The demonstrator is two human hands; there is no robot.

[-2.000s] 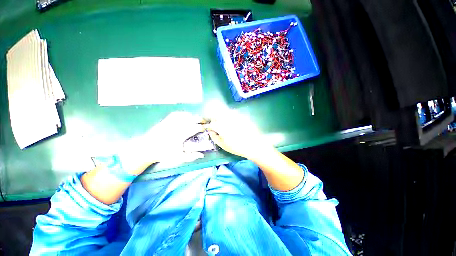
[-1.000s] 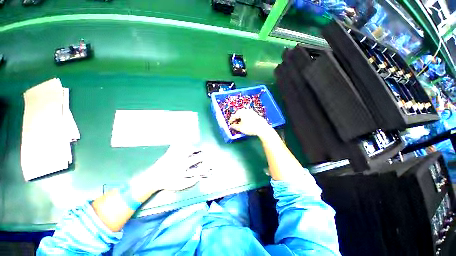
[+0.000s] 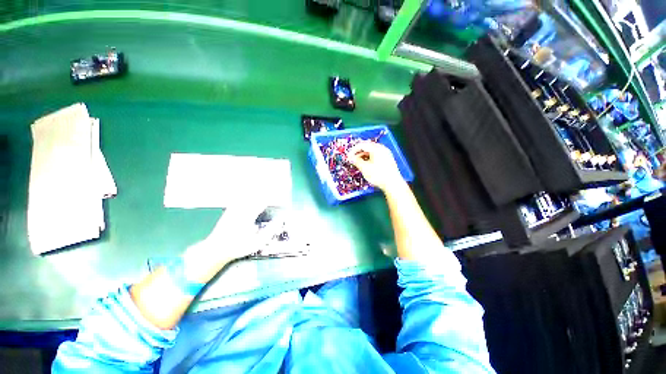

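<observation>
My left hand, washed out by glare, holds a circuit board above the bench near its front edge. The board looks dark with pale parts; its outline is partly lost in the glare. My right hand is over the blue parts bin, with its fingertips at the heap of small red, white and dark parts. Whether the fingers grip a part cannot be told. A light blue band is around my left wrist.
A white sheet lies left of the bin, and stacked pale cardboard lies at far left. Dark units sit behind the bin, farther back and at back left. Black foam trays stand at right. People in blue are beyond.
Two seconds ago both hands were together at the board. My right hand went to the bin, then moved slightly up within it over the last second. The left hand's board now shows more clearly.
</observation>
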